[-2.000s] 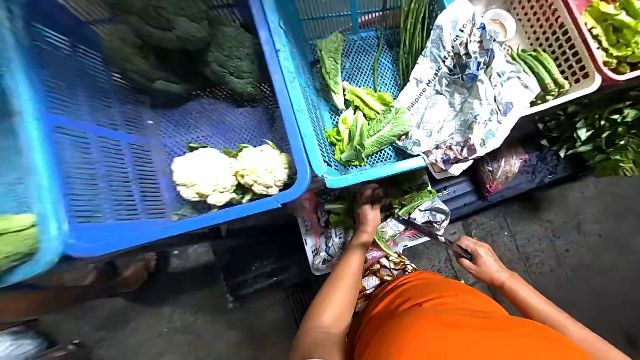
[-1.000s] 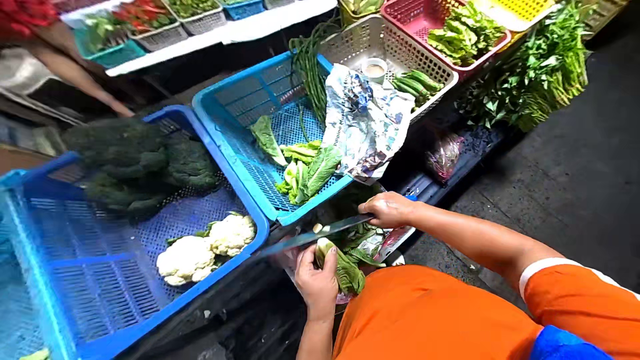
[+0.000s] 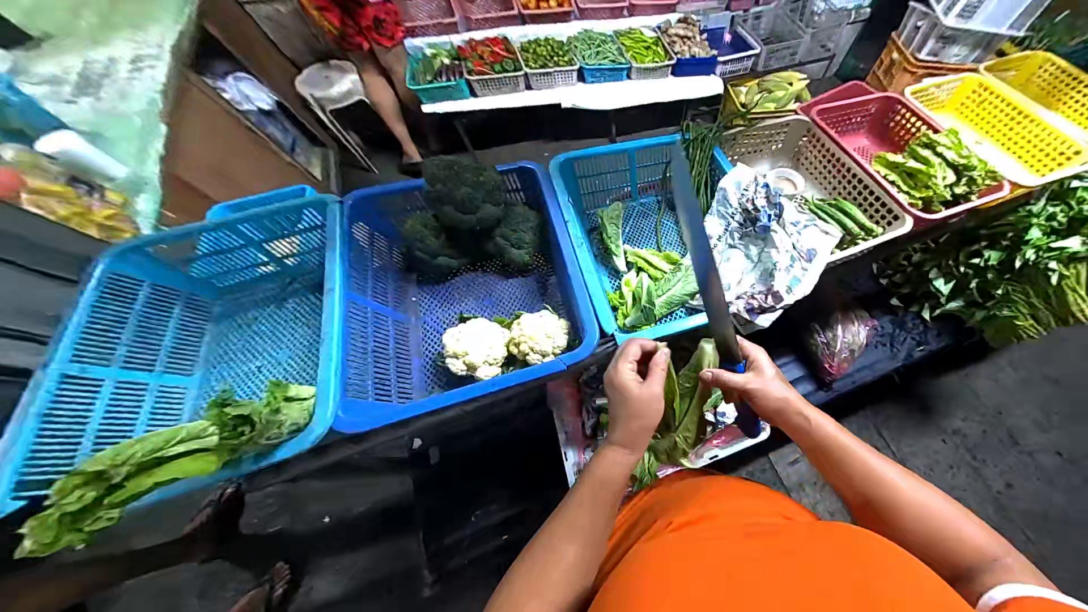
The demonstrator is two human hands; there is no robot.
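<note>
My right hand point(image 3: 755, 384) is closed around the blue handle of a long knife point(image 3: 704, 255), whose blade points up and away from me. Leafy greens point(image 3: 680, 416) with pale stems hang between my hands, and my left hand point(image 3: 636, 393) pinches them near the stem end. Below them a tray point(image 3: 722, 450) lined with printed paper is partly hidden by the greens and my forearms. Just beyond my hands, a light-blue basket point(image 3: 586, 280) holds loose green leaves point(image 3: 654, 293) and long beans, with crumpled newspaper point(image 3: 761, 246) at its right.
A blue basket point(image 3: 574, 306) with broccoli and cauliflower point(image 3: 476, 347) stands left of centre. Farther left, another basket point(image 3: 327, 314) holds long leafy greens point(image 3: 170, 455). Bundled greens point(image 3: 1011, 255) lie at right. A person's legs point(image 3: 387, 93) show behind; another person's feet point(image 3: 276, 586) are lower left.
The knife blade, level across the greens one second ago, now points upward. My left hand has shifted on the greens. The view has swung to show more of the stall.
</note>
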